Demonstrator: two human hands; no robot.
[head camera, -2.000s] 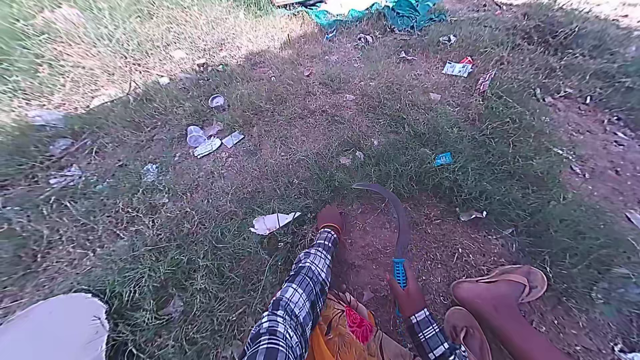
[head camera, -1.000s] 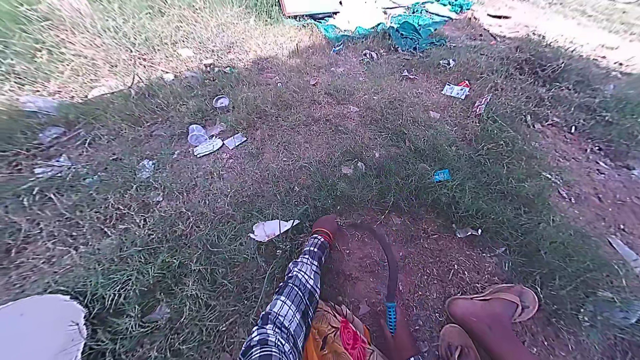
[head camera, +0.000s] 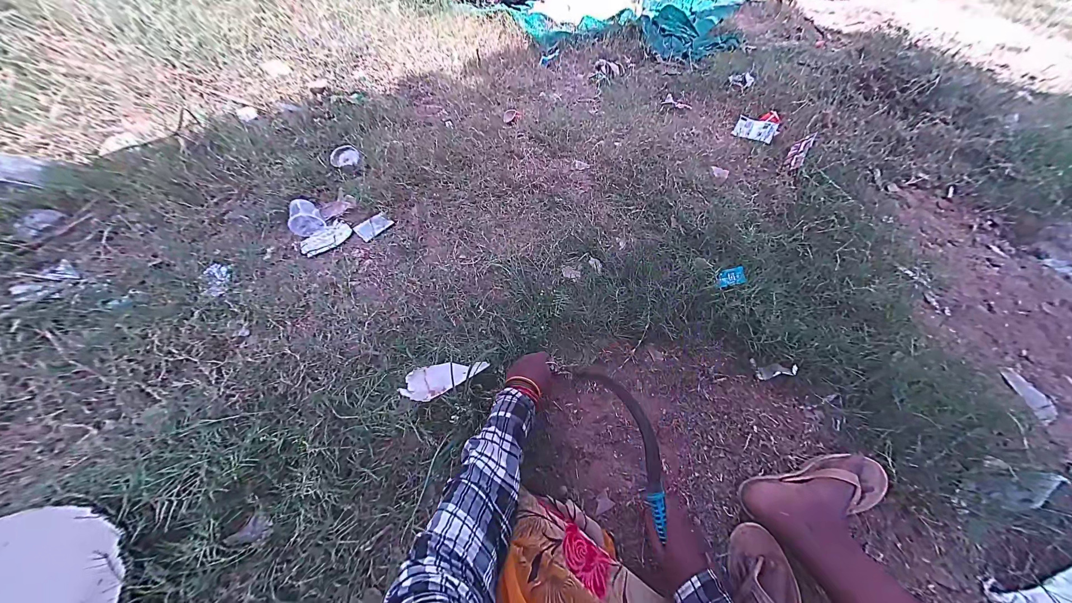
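My right hand (head camera: 677, 540) grips the blue handle of a sickle (head camera: 641, 419) low in the view. The dark curved blade arcs up and to the left over bare soil, its tip close to my left hand (head camera: 533, 374). That hand, with orange and red bangles at the wrist, is down at the edge of the grass (head camera: 519, 310); its fingers are bunched and partly hidden, so what they hold cannot be told. Both sleeves are checked black and white. Just left of my left hand lies a torn white scrap (head camera: 440, 379).
My sandalled feet (head camera: 804, 502) rest at the lower right. A white sheet-like piece (head camera: 59, 553) lies at the lower left. Litter includes a plastic cup (head camera: 305, 218), a blue wrapper (head camera: 731, 277) and a white packet (head camera: 755, 129). A green tarp (head camera: 687, 29) lies at the far edge.
The sickle's blade has gone from pointing up beside my left hand to lying lower, its tip near the fingers. My left hand stays low at the grass edge.
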